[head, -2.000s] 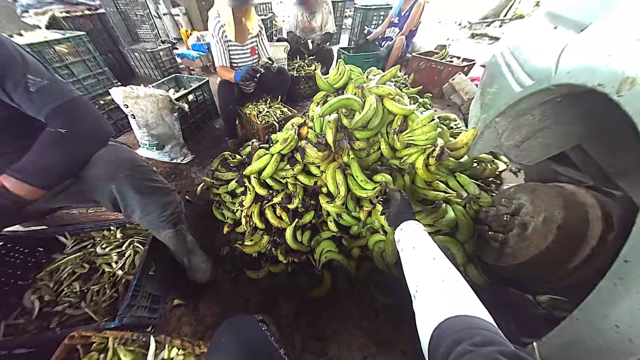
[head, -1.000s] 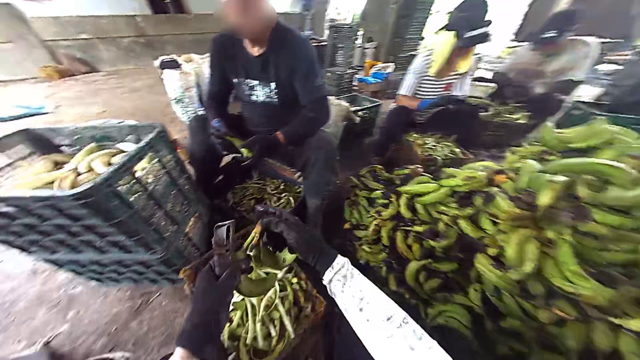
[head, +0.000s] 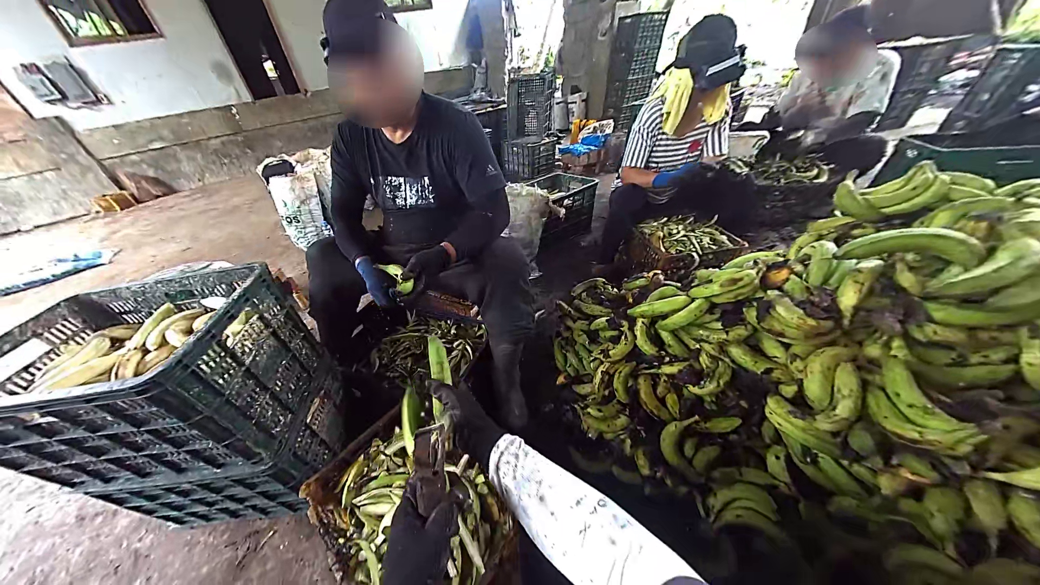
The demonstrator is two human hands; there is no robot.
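My right hand [head: 465,416], in a dark glove below a stained white sleeve, grips a green plantain [head: 439,366] that points upward. Just below and left of it, my dark-gloved left hand [head: 424,512] holds a metal hand tool [head: 431,451], its exact kind unclear. Another green piece [head: 410,418] rises beside the tool; what holds it is hidden. Both hands are above a crate [head: 321,487] full of green and pale peels [head: 378,496]. To the right lies a large heap of green plantain bunches [head: 837,390], some with dark, yellowish skins.
A dark green plastic crate [head: 276,366] with peeled plantains [head: 130,349] stands at left. Opposite, a seated person [head: 414,179] holds a green plantain over a peel crate [head: 426,345]. Two more people sit behind the heap, near another peel crate [head: 686,236].
The view has swung left from the heap. My right hand, at the heap two seconds ago, is now over the peel crate with a plantain. My left hand and its tool have come into view.
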